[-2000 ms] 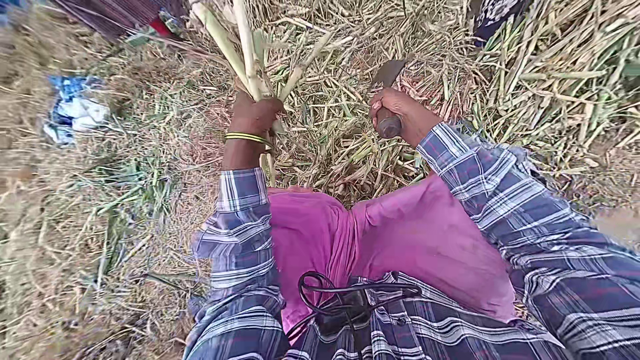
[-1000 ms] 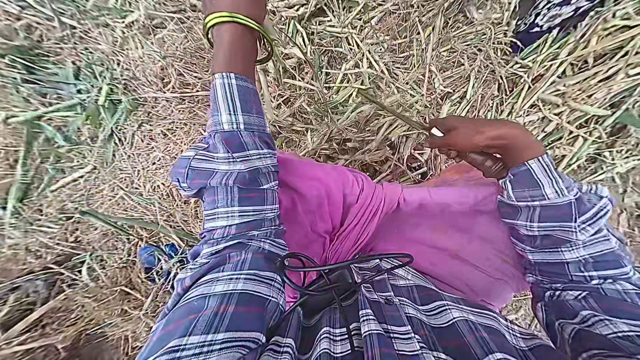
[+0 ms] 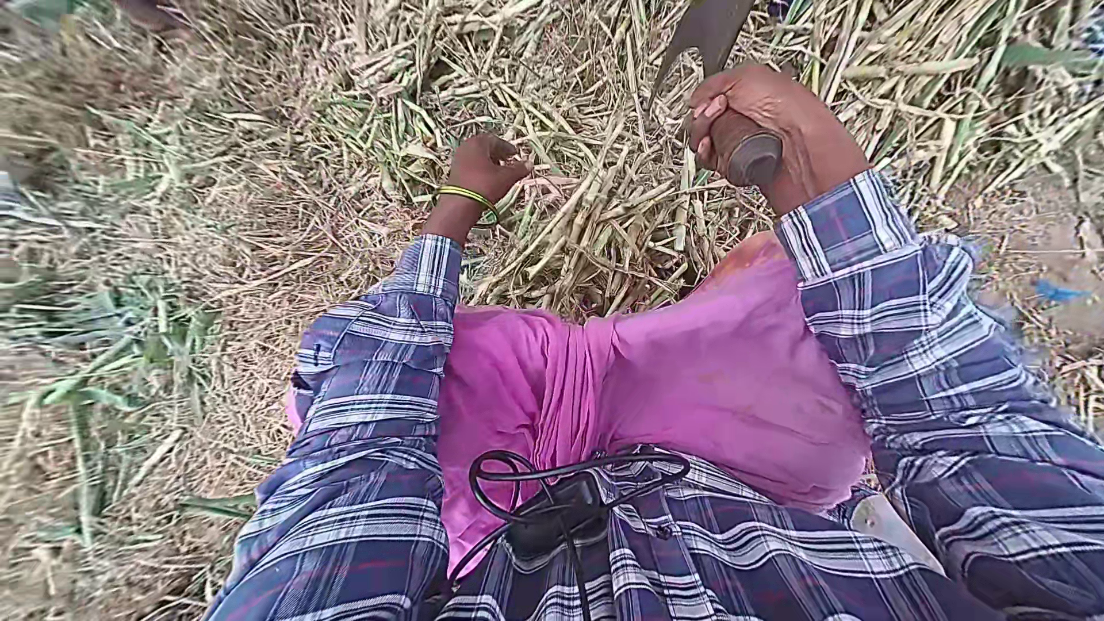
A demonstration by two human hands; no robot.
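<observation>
My right hand [image 3: 768,129] is closed round the thick, dark handle of a chopping blade [image 3: 711,34]. The handle's butt faces me, and the broad dark metal blade points away, partly cut off by the top edge of the view. To the left, my left hand [image 3: 487,168], with yellow-green bangles at its wrist, hangs low over the cut stalks [image 3: 586,216] with curled fingers. No stalk shows plainly in it, and its palm side is hidden. Dry and pale green stalk pieces lie between and beyond the two hands.
Pink cloth [image 3: 690,379] spans my lap, with a black cable and a small black case [image 3: 561,517] at my waist. Green leafy stalks [image 3: 86,388] lie on the ground at left. Longer stalks [image 3: 914,69] are heaped at upper right, and a blue scrap [image 3: 1059,291] lies at far right.
Two seconds ago my left hand held several pale stalks; they are no longer seen in it. It has come back from the top edge. My right hand has kept the blade and moved forward from near my lap.
</observation>
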